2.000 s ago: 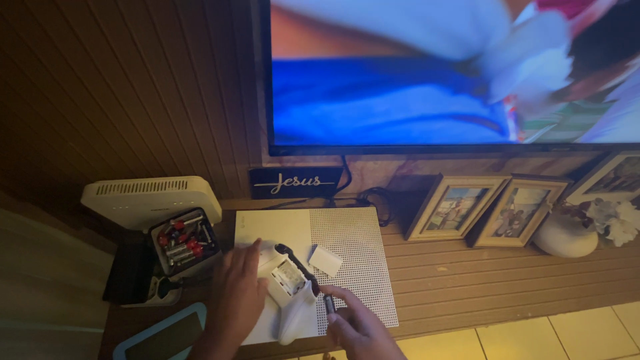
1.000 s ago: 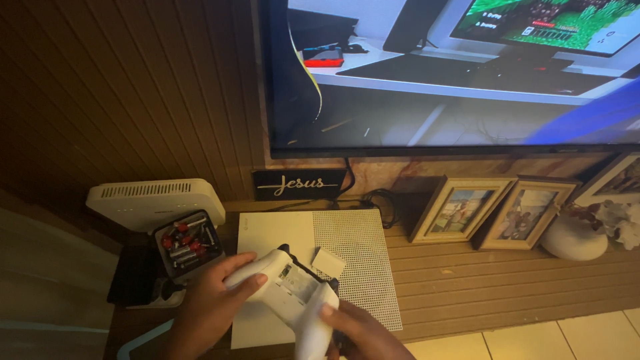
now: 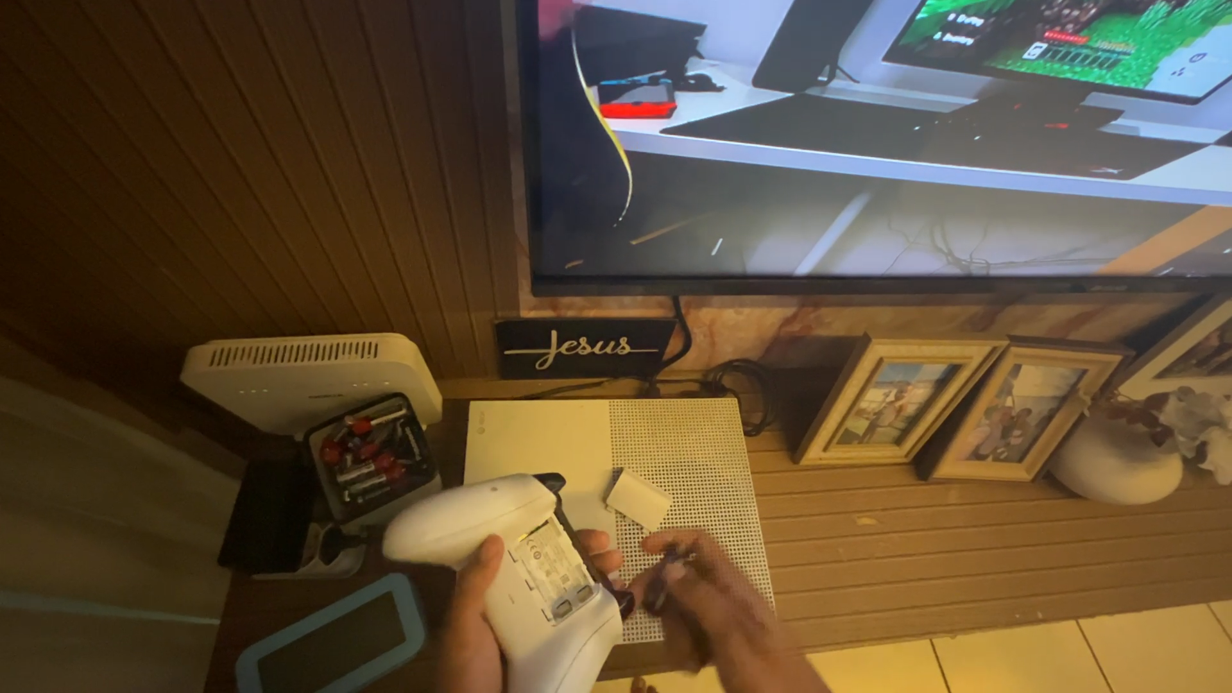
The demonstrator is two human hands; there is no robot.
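Observation:
A white game controller point(image 3: 539, 568) is held in my left hand point(image 3: 481, 602), its underside turned up and its battery compartment exposed with no cover on it. My right hand point(image 3: 712, 606) is just right of the controller, fingers bent around a small dark object that is blurred, possibly a battery. Beneath both hands lies a white game console point(image 3: 539, 433) with a perforated right half. The small white battery cover point(image 3: 638, 499) rests on that perforated part.
Left of the console, a dark container point(image 3: 373, 460) of batteries stands before a white router point(image 3: 308, 371). A blue-rimmed tablet-like device point(image 3: 332, 640) lies in front. Behind are a black sign point(image 3: 585, 348), cables point(image 3: 746, 385) and a television point(image 3: 866, 286). Picture frames point(image 3: 900, 399) and a white vase point(image 3: 1116, 462) stand right.
The controller has been lifted from the console into my left hand. My right hand has come off the controller's grip, where it was one second ago, and is now to the right of it.

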